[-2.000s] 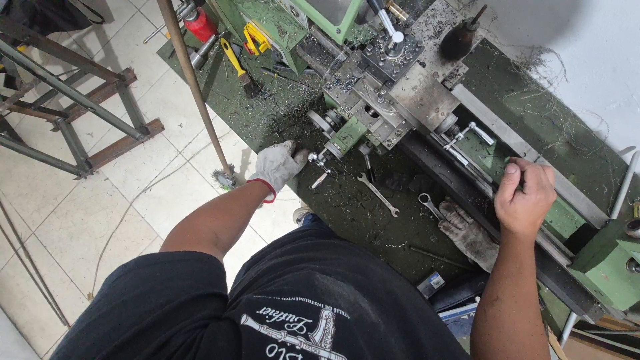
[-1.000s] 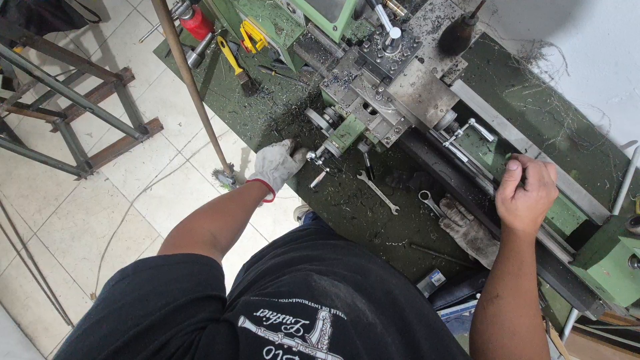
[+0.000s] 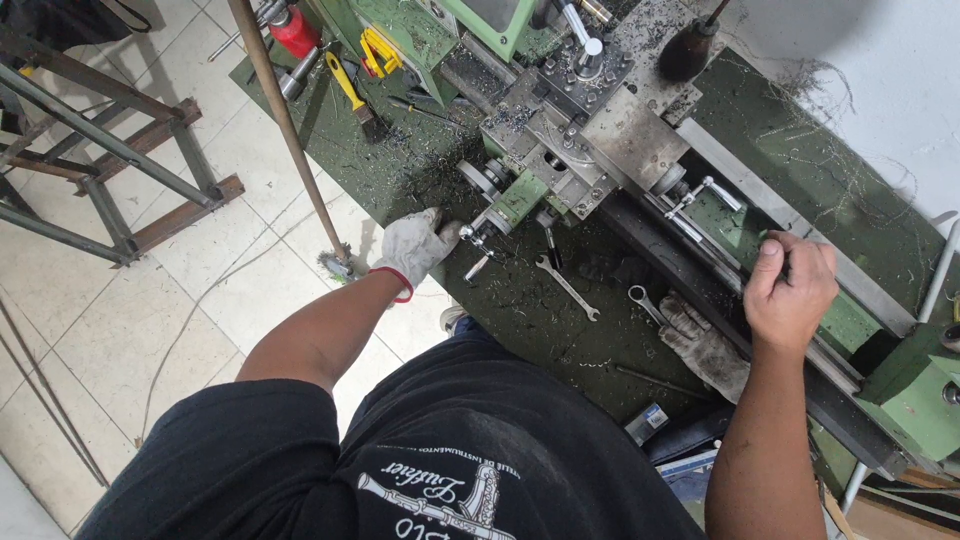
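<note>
My left hand (image 3: 417, 244), in a pale work glove with a red cuff, rests at the front edge of the green bench (image 3: 495, 300), just left of a small crank handle (image 3: 480, 251) on the metal lathe. Its fingers are curled, and whether they hold anything is hidden. My bare right hand (image 3: 791, 289) is half closed above the lathe bed (image 3: 840, 292) at the right; its palm is hidden. Between the hands lie an open-end wrench (image 3: 568, 287), a ring-end wrench (image 3: 646, 304) and a soiled glove (image 3: 701, 345). The lathe carriage (image 3: 634, 139) and tool post (image 3: 585, 67) stand above them, covered with chips.
A yellow-handled brush (image 3: 351, 90), a screwdriver (image 3: 424, 111) and a red container (image 3: 294, 31) are on the bench's left end. A broom (image 3: 289, 127) leans there. Metal frames (image 3: 112, 142) stand on the tiled floor at left. A dark oil can (image 3: 686, 52) sits on the carriage.
</note>
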